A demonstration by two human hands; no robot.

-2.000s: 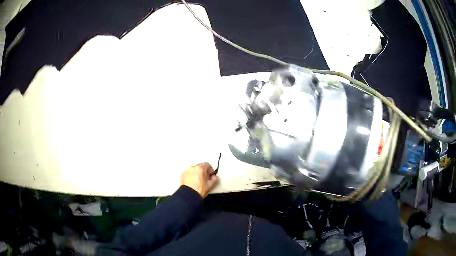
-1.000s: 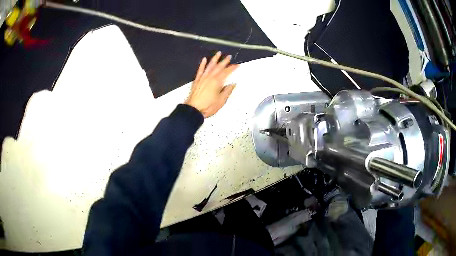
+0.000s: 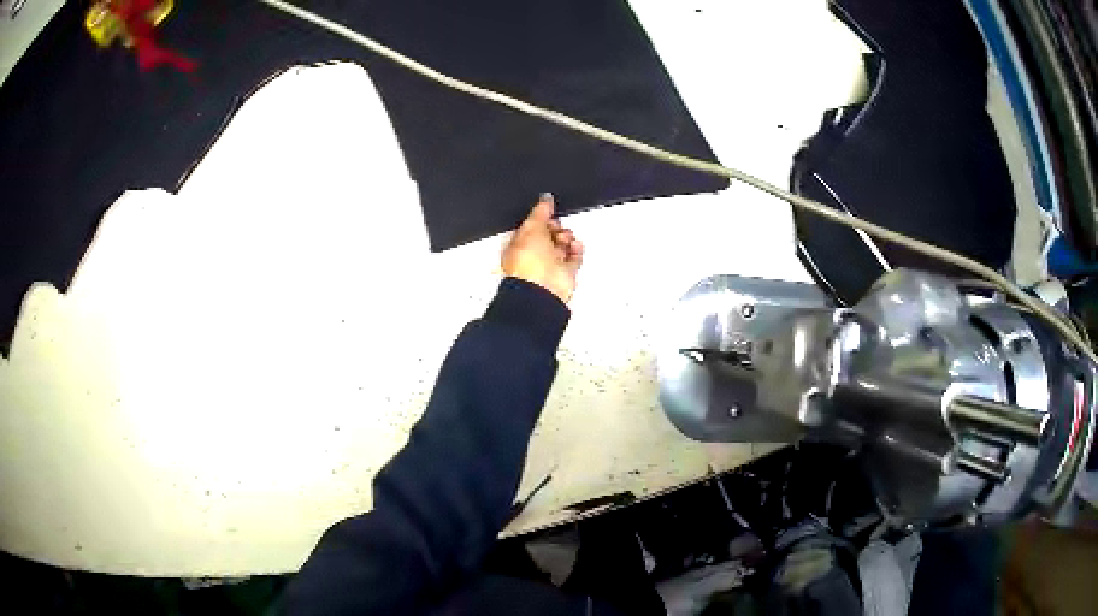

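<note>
My left hand (image 3: 544, 249) is at the near edge of the dark fabric lay (image 3: 542, 72), its fingertips on the cloth's edge. Some fingers are curled; whether they pinch the cloth I cannot tell. The silver cutting machine (image 3: 921, 373) stands to the right of my hand, its rounded base plate (image 3: 735, 403) pointing left on the table. A thin upright part (image 3: 696, 356) shows above the plate. My right hand does not show; part of a dark right sleeve (image 3: 957, 572) is below the machine.
The beige power cable (image 3: 602, 138) crosses the lay to the motor. Another dark piece (image 3: 915, 157) lies right. A yellow and red object (image 3: 130, 27) is upper left. Thin scraps (image 3: 584, 508) lie at the near edge of the cream table (image 3: 277, 397). Tubes run at far right.
My left hand went from the near table edge to the lay, spread flat on its edge, and now its fingers are drawn together there. The machine moved right and turned, showing its base plate.
</note>
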